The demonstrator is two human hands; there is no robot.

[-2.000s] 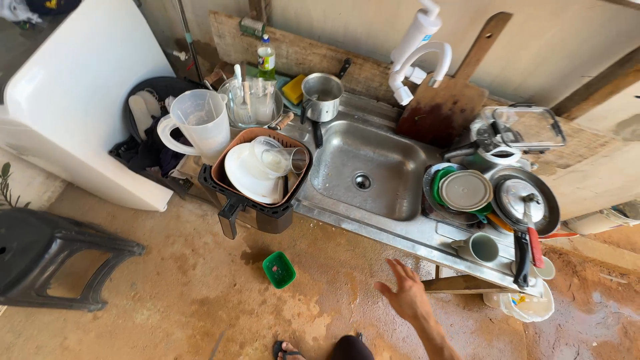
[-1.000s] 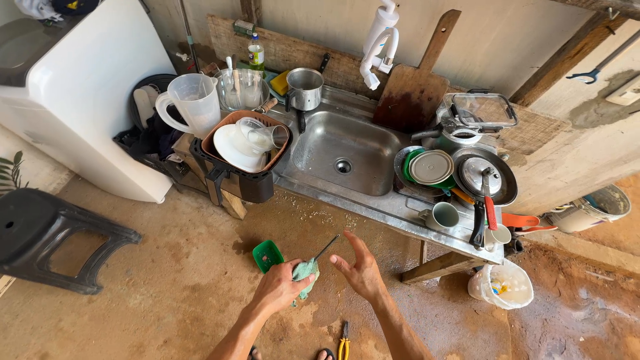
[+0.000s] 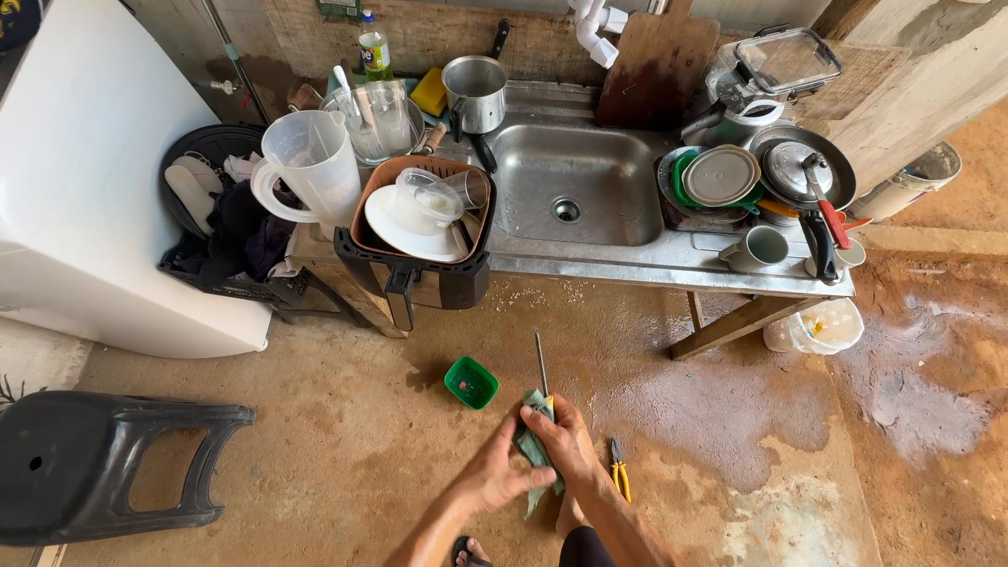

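Note:
My right hand (image 3: 565,441) is closed round the handle end of a screwdriver (image 3: 541,362), whose long metal shaft points up and away from me. A green cloth (image 3: 535,453) is bunched between my hands and hangs below them. My left hand (image 3: 498,466) holds the cloth against the handle, its thumb spread toward the right hand. On the floor right of my hands lie pliers with yellow handles (image 3: 620,470). A green plastic container (image 3: 471,383) with small bits inside stands on the floor, up and left of my hands.
Ahead is a stainless steel sink (image 3: 579,185) on a wooden frame. An air fryer basket (image 3: 413,276) with dishes juts over its front left edge. A black plastic stool (image 3: 102,465) stands at left, a lined bucket (image 3: 819,327) at right. Pans and a mug (image 3: 754,249) crowd the sink's right end.
Two seconds ago only one hand showed, empty. One second ago the left hand held the cloth and screwdriver with the right hand apart; now the right hand has closed on the handle.

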